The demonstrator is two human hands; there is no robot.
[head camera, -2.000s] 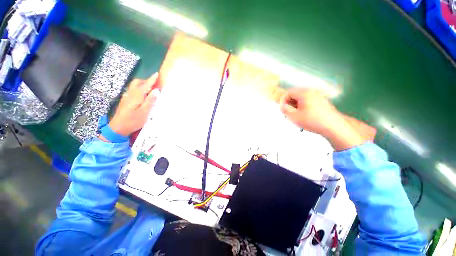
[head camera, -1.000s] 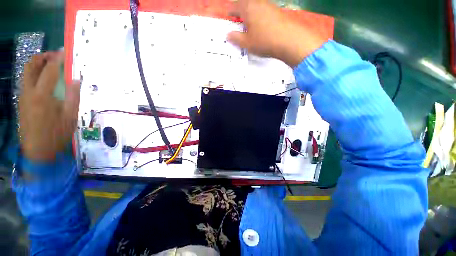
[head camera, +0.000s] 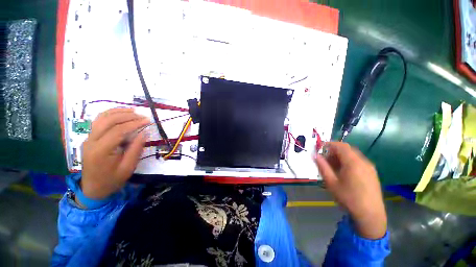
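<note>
The white panel back [head camera: 162,47] lies in front of me on an orange-red pallet [head camera: 313,15]. A black cover plate [head camera: 242,122] lies on it near its front edge. A thick black cable [head camera: 140,68] runs down its left part to a connector beside a yellow-red-black wire bundle [head camera: 181,136]. My left hand [head camera: 112,151] is over the front left of the panel, fingers curled above the wires; its fingertips are partly hidden. My right hand [head camera: 352,180] is at the front right corner, thumb and finger by short red wires [head camera: 317,140]; whether it holds anything is unclear.
A black electric screwdriver [head camera: 365,88] with a cord lies on the green bench right of the panel. A screw tray [head camera: 20,78] lies at the left. Yellow and white strips [head camera: 443,141] are at the right edge. A red-edged object [head camera: 463,47] is at the upper right.
The right hand has come from the panel's far edge to its front right corner. The left hand has moved from the left edge onto the panel. The panel sits askew on the pallet.
</note>
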